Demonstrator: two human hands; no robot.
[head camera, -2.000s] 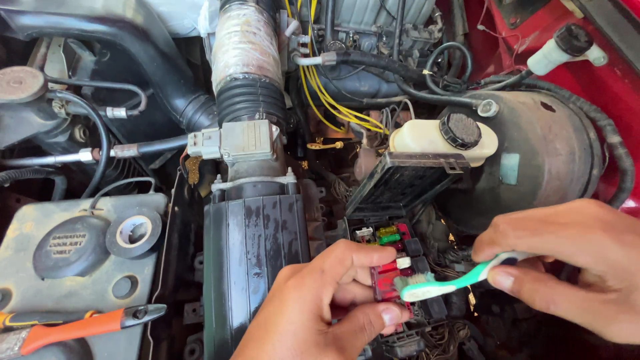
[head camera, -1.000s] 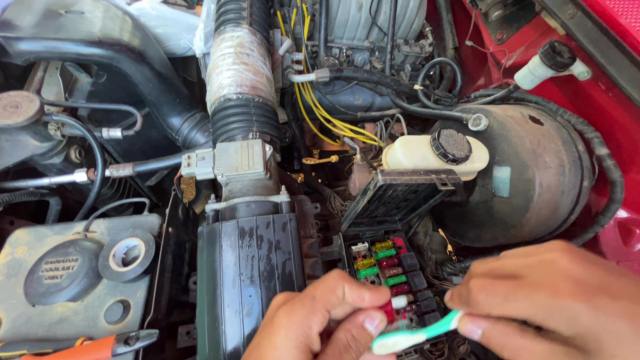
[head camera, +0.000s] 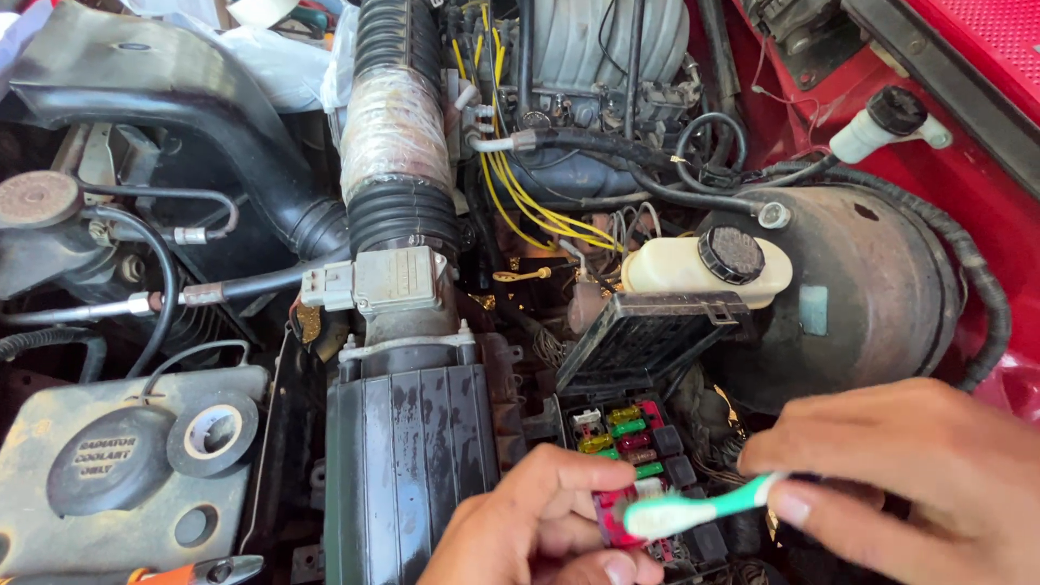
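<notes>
My left hand (head camera: 544, 524) pinches a red plastic fuse (head camera: 615, 516) between thumb and fingers, over the lower part of the fuse box. In my right hand (head camera: 894, 479) is a green and white toothbrush (head camera: 707, 509), its head against the fuse; the bristles are mostly hidden. Behind my fingers the fuse box (head camera: 642, 443) shows rows of green, yellow and red fuses and black relays. Its black cover (head camera: 650, 337) stands tilted up at the box's far edge.
A brake fluid reservoir (head camera: 703, 264) and brake booster (head camera: 845, 284) lie beyond the cover. The air filter housing (head camera: 410, 455) is left of my hands. On the coolant tank (head camera: 49, 439) rests a tape roll (head camera: 213, 432), with orange-handled pliers (head camera: 195, 571) near the bottom edge.
Both hands still hold the fuse and the toothbrush. Compared with two seconds ago, more of the coloured fuses show beyond my left hand. The brush head's angle has changed.
</notes>
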